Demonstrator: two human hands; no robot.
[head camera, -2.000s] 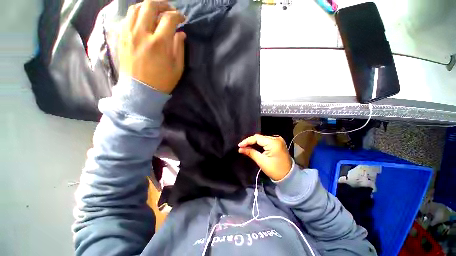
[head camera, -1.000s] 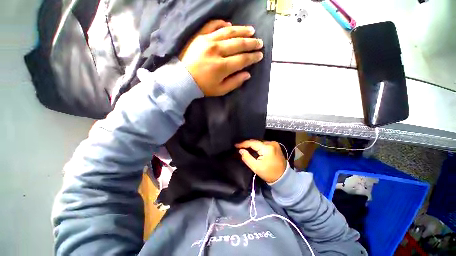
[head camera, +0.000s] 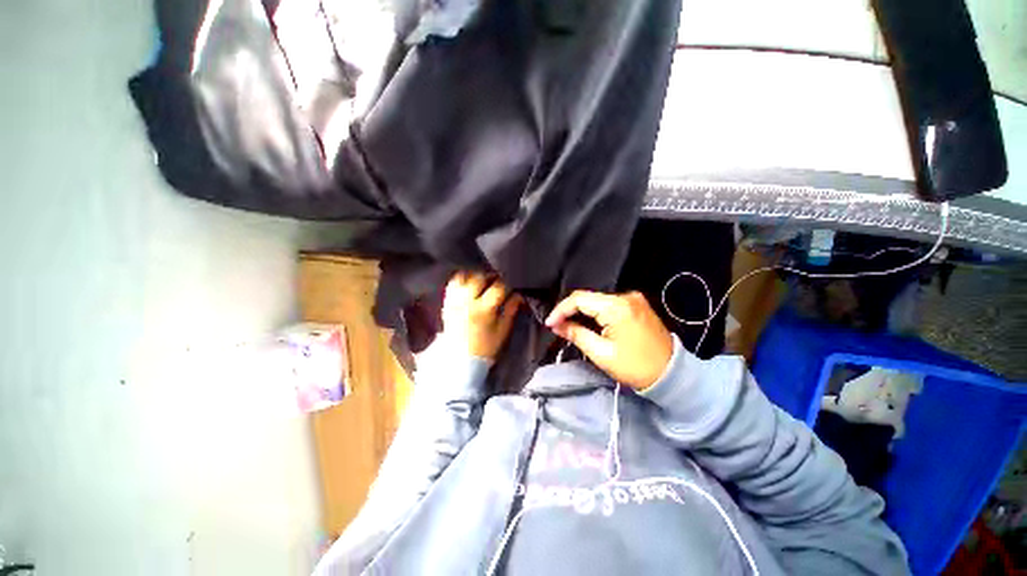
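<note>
A large black garment (head camera: 451, 146) lies over the left of the table and hangs over its front edge toward my lap. My left hand (head camera: 482, 318) is at the hanging cloth near my chest, its fingertips partly hidden in the folds; it holds the cloth. My right hand (head camera: 622, 335) is just right of it, with thumb and forefinger pinched together at the edge of the black cloth. The needle area is out of view.
A black smartphone (head camera: 952, 113) lies on the white table (head camera: 777, 124), with a white cable running from it. A blue crate (head camera: 957, 439) holding cloth is below right. A cardboard-coloured surface (head camera: 344, 450) and a small pinkish box (head camera: 320, 367) are at left.
My left hand has come down from the cloth on the table to the hanging part beside my right hand. The view has shifted, and the pink and blue tool has left it.
</note>
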